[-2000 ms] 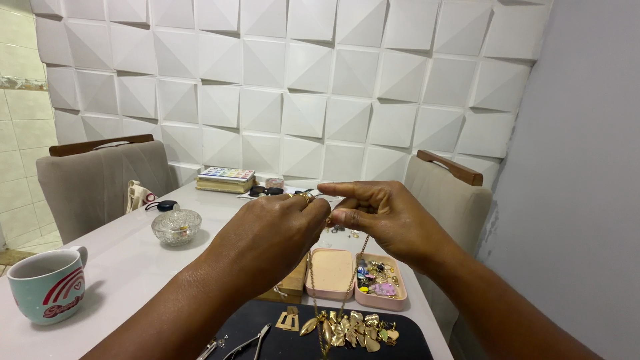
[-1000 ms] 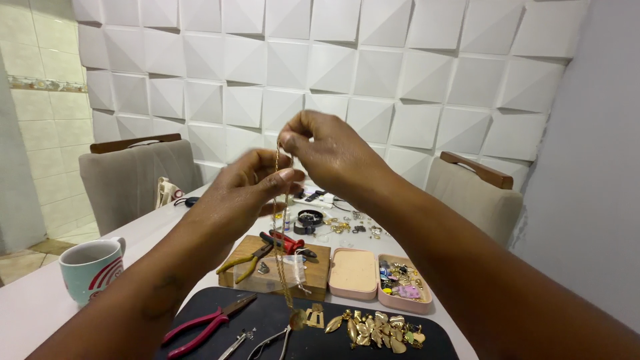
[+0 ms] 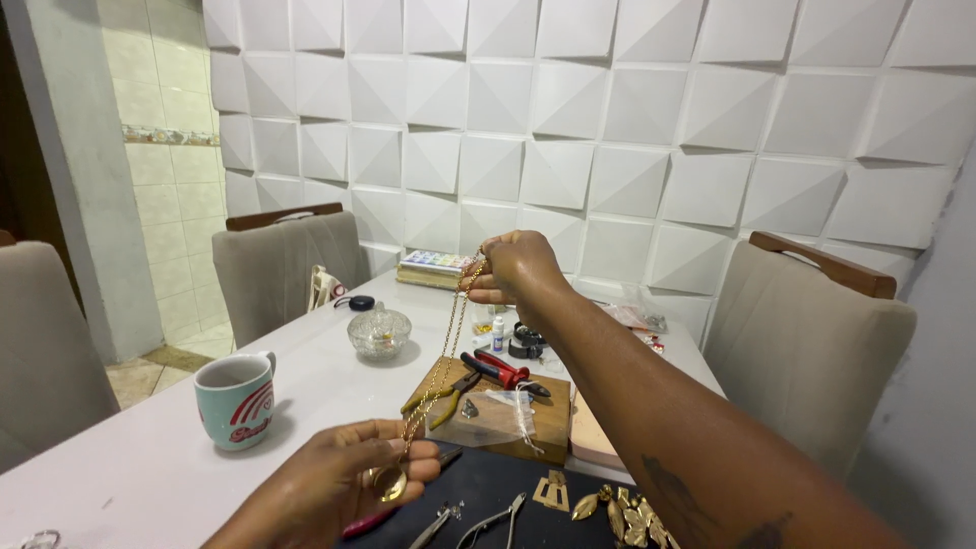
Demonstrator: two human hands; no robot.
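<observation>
A gold-coloured chain necklace (image 3: 450, 343) hangs in a long loop between my two hands. My right hand (image 3: 518, 267) is raised over the middle of the table and pinches the chain's upper end. Lower and to the left, my left hand (image 3: 366, 469) holds the chain's lower end, with a round gold pendant (image 3: 390, 483) lying against its fingers. Below and beside the left hand, cutting nippers (image 3: 499, 522), another tool's metal jaws and a gold geometric piece (image 3: 552, 492) rest on a black mat (image 3: 473, 480). Gold leaf-shaped pieces (image 3: 633, 518) are partly hidden by my right forearm.
Behind the mat, a wooden board (image 3: 560, 415) bears red-handled pliers (image 3: 499, 369), yellow-handled pliers (image 3: 455, 400) and a sheer pouch (image 3: 496, 419). A mug (image 3: 236, 400) and a lidded glass bowl (image 3: 379, 333) stand at left. A pink case (image 3: 595, 435) is partly covered by my forearm.
My hands, close together before, are now far apart, the left low and the right high. The necklace is stretched between them, and its pendant is now at my left hand.
</observation>
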